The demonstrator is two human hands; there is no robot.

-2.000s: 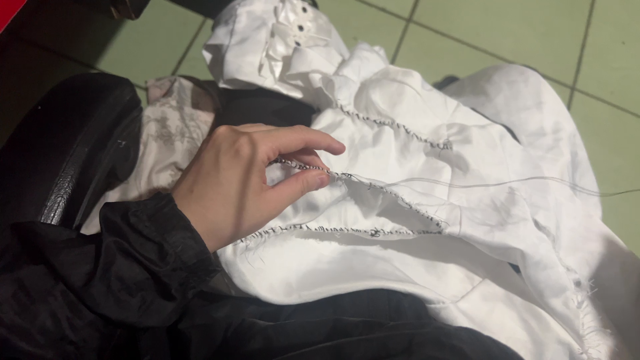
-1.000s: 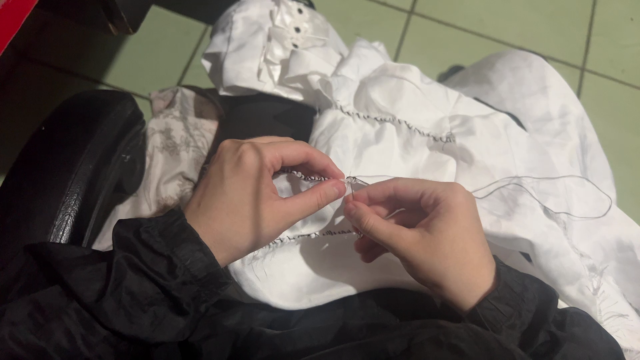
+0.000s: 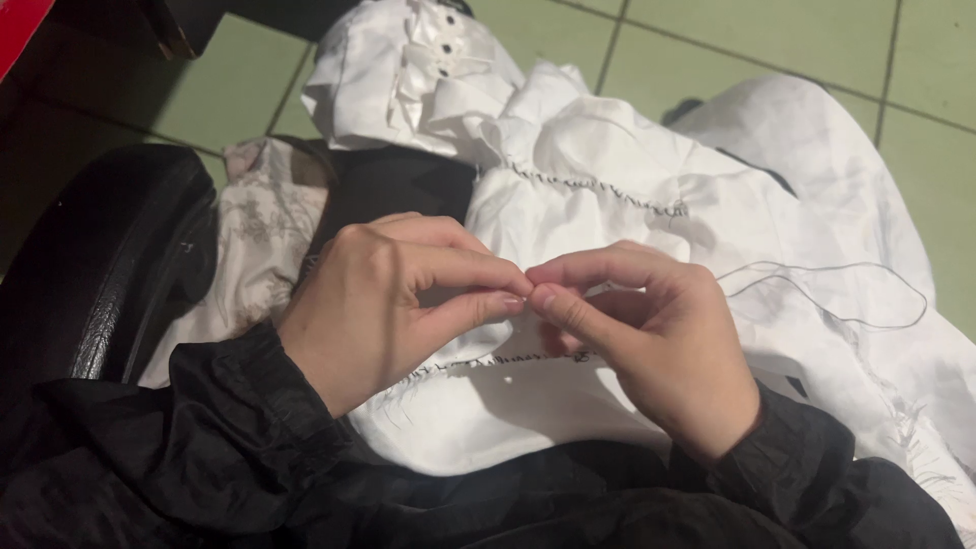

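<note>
White fabric [image 3: 564, 412] with rows of dark hand stitching [image 3: 595, 187] lies across the lap. Above it my left hand [image 3: 404, 297] and my right hand [image 3: 648, 328] meet, thumb and forefinger of each pinched together, their tips touching. Whatever small thing is between the fingertips is hidden; a needle cannot be made out. A thin dark thread [image 3: 846, 267] forms a long loop over the fabric to the right of my right hand. A second stitched row [image 3: 503, 360] shows below the hands.
On the left is a black padded armrest [image 3: 99, 267], with a patterned beige cloth [image 3: 263, 221] beside it. Gathered white fabric with black dots [image 3: 446, 49] lies at the top. Green floor tiles [image 3: 732, 38] show beyond the lap.
My right hand, out of view two seconds ago, has come in from the right to meet my left fingertips. The thread, earlier stretched toward the right, now lies in a loop.
</note>
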